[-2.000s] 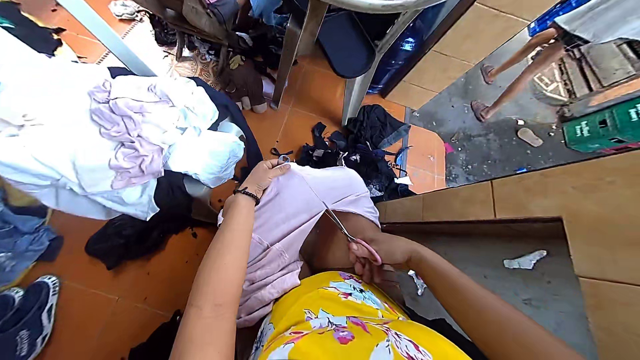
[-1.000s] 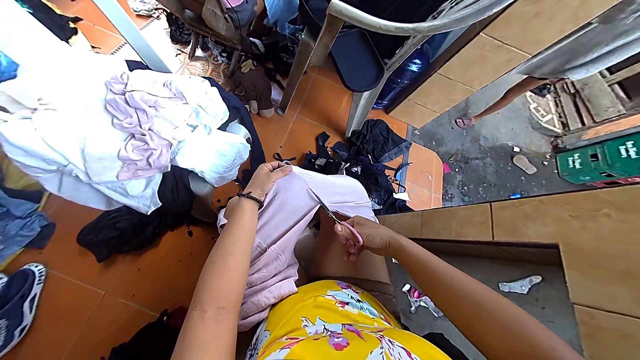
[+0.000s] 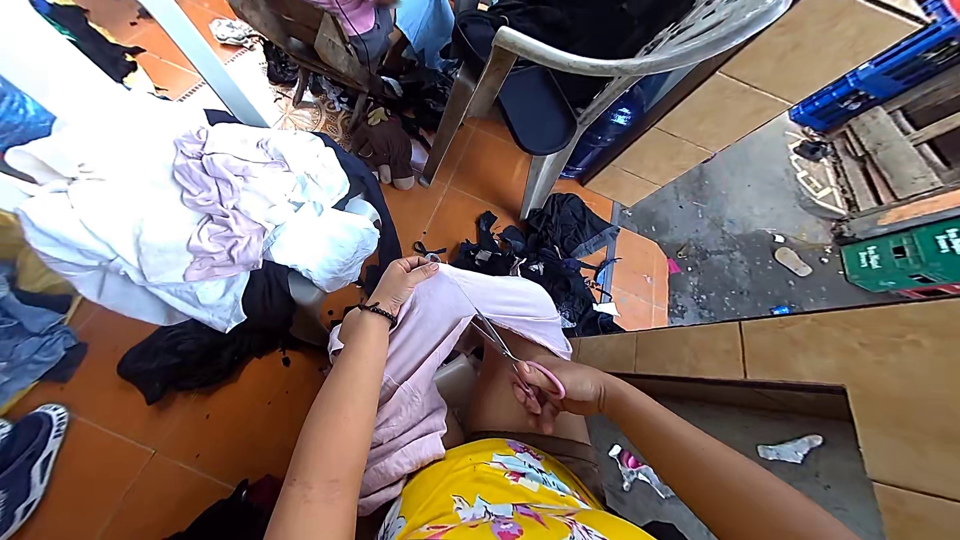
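A pale pink cloth [image 3: 405, 352] lies draped over my lap, with a cut running between its left part and the strip over my knee. My left hand [image 3: 409, 281] pinches its upper edge between thumb and fingers; a beaded bracelet is on that wrist. In my right hand [image 3: 551, 386] are scissors with pink handles [image 3: 495, 334], whose blades point up and left at the cut in the cloth. The blades look parted, one along the fabric edge. My right fingers are partly hidden behind the handles.
White and pink cloths [image 3: 225, 202] are heaped at the left. Black scraps [image 3: 555, 262] lie on the orange tiles ahead, by a plastic chair [image 3: 487, 82]. A tiled ledge [image 3: 690, 349] runs along the right, with a green crate [image 3: 900, 255] beyond. A dark shoe [image 3: 30, 465] sits lower left.
The other person's legs, seen at the upper right two seconds ago, are no longer in view. My left hand still holds the cloth, and my right hand still holds the scissors.
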